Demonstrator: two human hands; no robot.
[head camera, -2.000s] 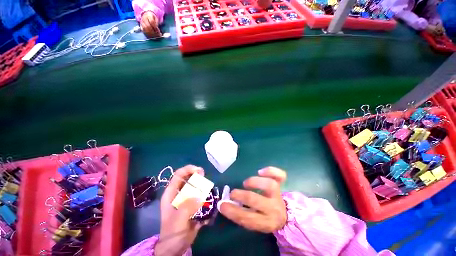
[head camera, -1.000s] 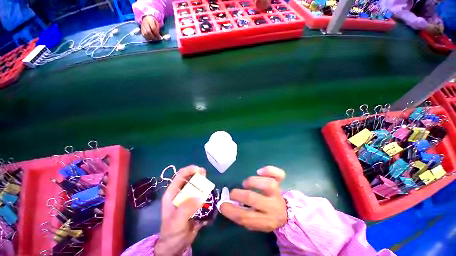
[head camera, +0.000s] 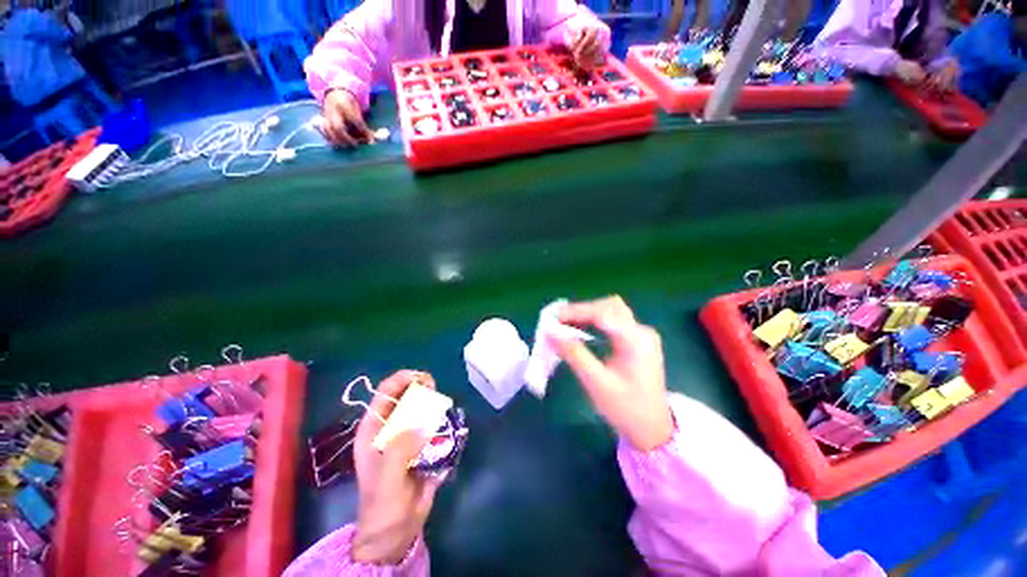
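My left hand (head camera: 391, 485) holds a pale yellow binder clip (head camera: 414, 415) with silver wire handles. A small round dark unit (head camera: 441, 442) sits at the clip's right side, its detail blurred. My right hand (head camera: 619, 366) is raised and pinches a white cloth (head camera: 546, 347) between thumb and fingertips. A white bottle (head camera: 496, 361) stands on the dark green belt between the hands, just left of the cloth. A black binder clip (head camera: 335, 451) lies on the belt left of my left hand.
A divided red tray (head camera: 288, 473) with clips is at left; another red tray (head camera: 777, 445) full of coloured clips is at right. Across the belt (head camera: 338, 259) are a red compartment tray (head camera: 529, 138), white cables (head camera: 231, 147) and a person in pink (head camera: 349, 56). A grey metal post (head camera: 946, 203) slants at right.
My right hand has moved up and away from the held unit, and a white cloth now shows at its fingertips. The view has tilted up slightly, showing more of the person opposite.
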